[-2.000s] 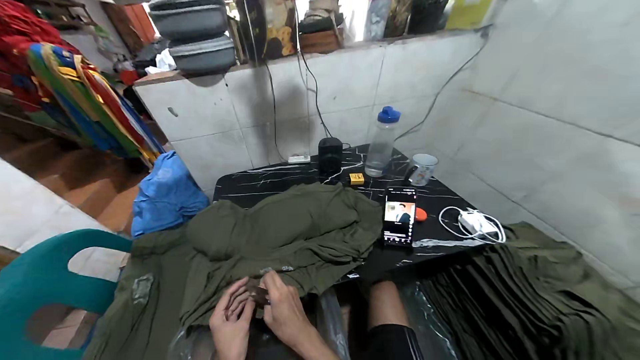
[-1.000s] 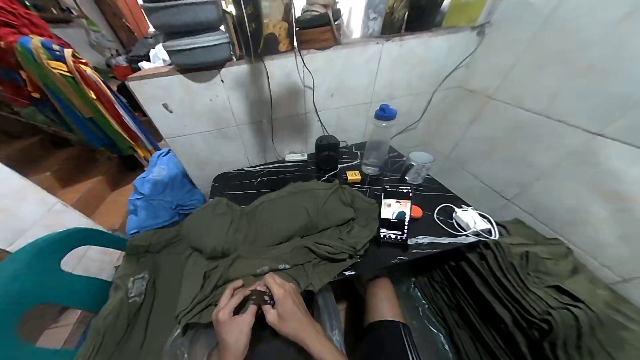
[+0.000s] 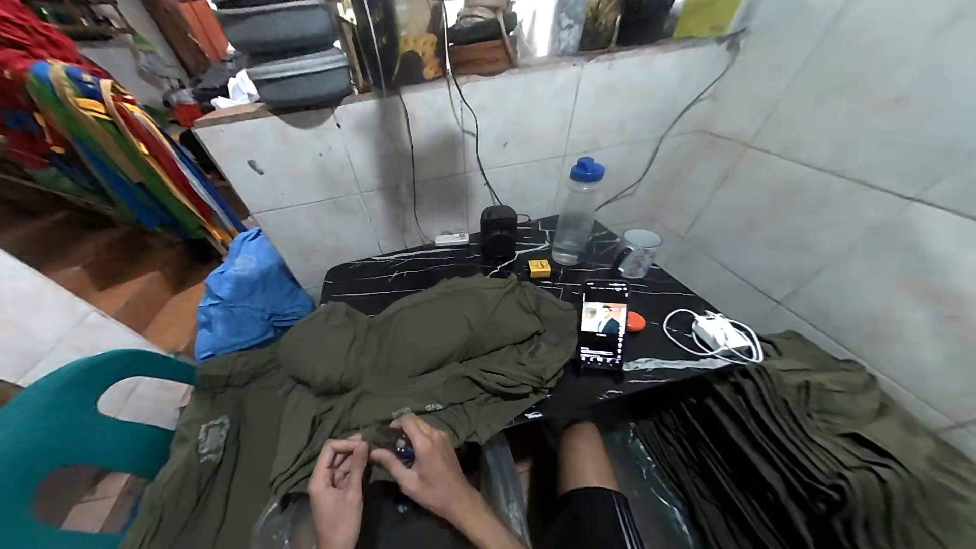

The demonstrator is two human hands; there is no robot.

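Note:
An olive-green garment (image 3: pixel 427 335) lies bunched over the near side of the black marbled table (image 3: pixel 366 274) and hangs toward the lap. At its near edge, my left hand (image 3: pixel 339 484) has thumb and fingertips pinched together, seemingly on a bit of the cloth. Close beside it on the right, my right hand (image 3: pixel 431 465) curls around a small dark, shiny tool (image 3: pixel 405 451) whose kind I cannot tell. Small patches with light marks show on the cloth just above the hands.
On the table stand a phone (image 3: pixel 604 324) with a lit screen, a water bottle (image 3: pixel 576 221), a mug (image 3: pixel 639 253), a black speaker-like device (image 3: pixel 499 235), a yellow box (image 3: pixel 539 268) and a white charger (image 3: pixel 720 335). Folded olive garments (image 3: pixel 808 450) lie right; a teal plastic chair (image 3: pixel 76 389) stands left.
My two hands, together over a small dark object in the earlier frames, are now slightly apart, with the dark tool in the right hand.

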